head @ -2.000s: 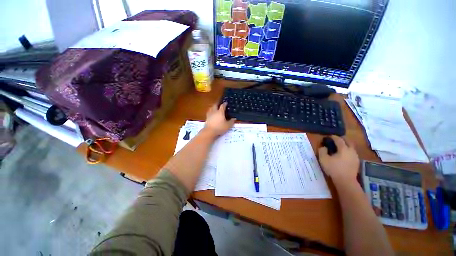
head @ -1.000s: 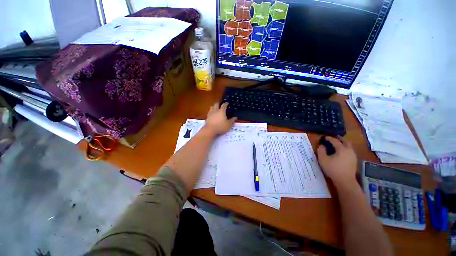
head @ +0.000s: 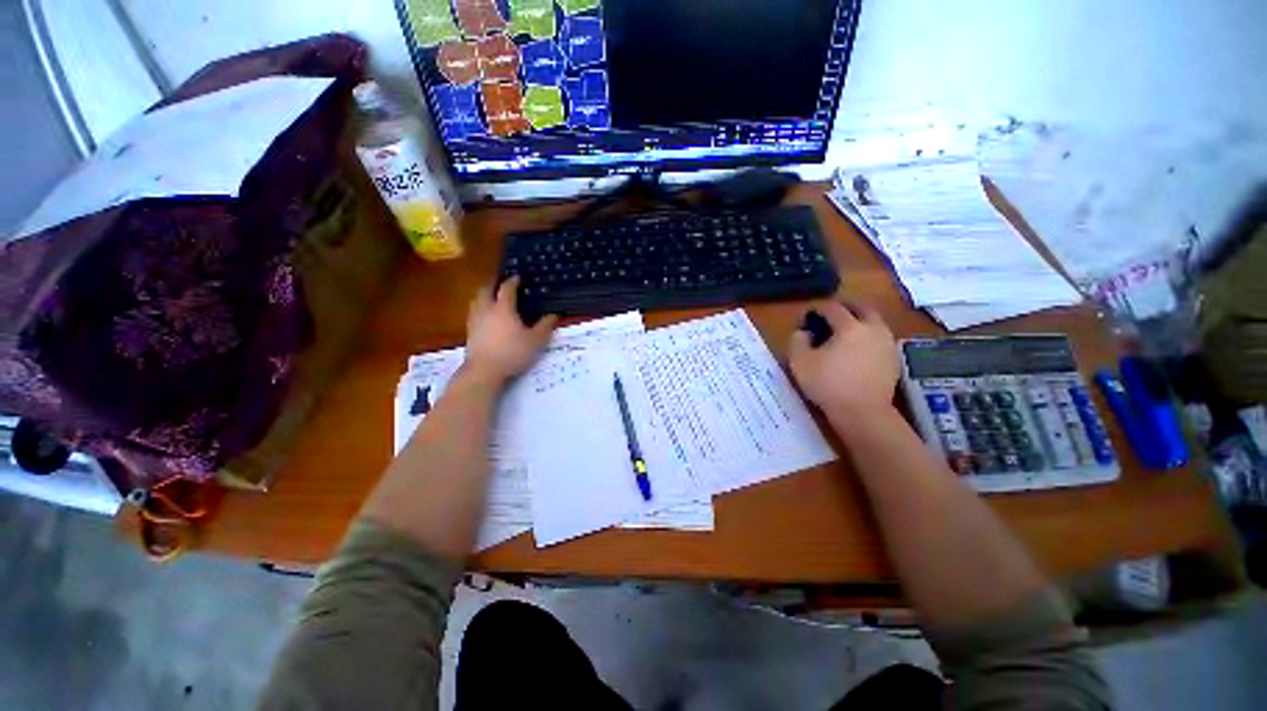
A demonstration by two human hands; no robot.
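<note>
My left hand [head: 509, 333] rests at the left front corner of the black keyboard [head: 667, 258], fingertips at its edge. My right hand [head: 848, 367] covers the black mouse [head: 816, 329], right of the papers. The monitor [head: 716, 70] shows orange, yellow, blue and green pattern pieces on black. A blue-black pen [head: 632, 436] with a yellow band lies on the note sheet [head: 573, 479]. The densely printed size chart [head: 725, 396] lies to its right. The style sheet [head: 424, 403] with a small black garment picture is at the left, partly under my left forearm.
A silver-grey calculator [head: 1007, 414] and a blue tool [head: 1144, 414] lie at the right. Loose papers [head: 959, 243] lie behind them. A drink bottle [head: 406, 178] stands by a box under patterned cloth [head: 167, 320]. Orange-handled scissors [head: 172, 517] lie at the left edge.
The view has turned to the right, so the desk items appear further left. My left hand is still at the keyboard and my right hand still on the mouse.
</note>
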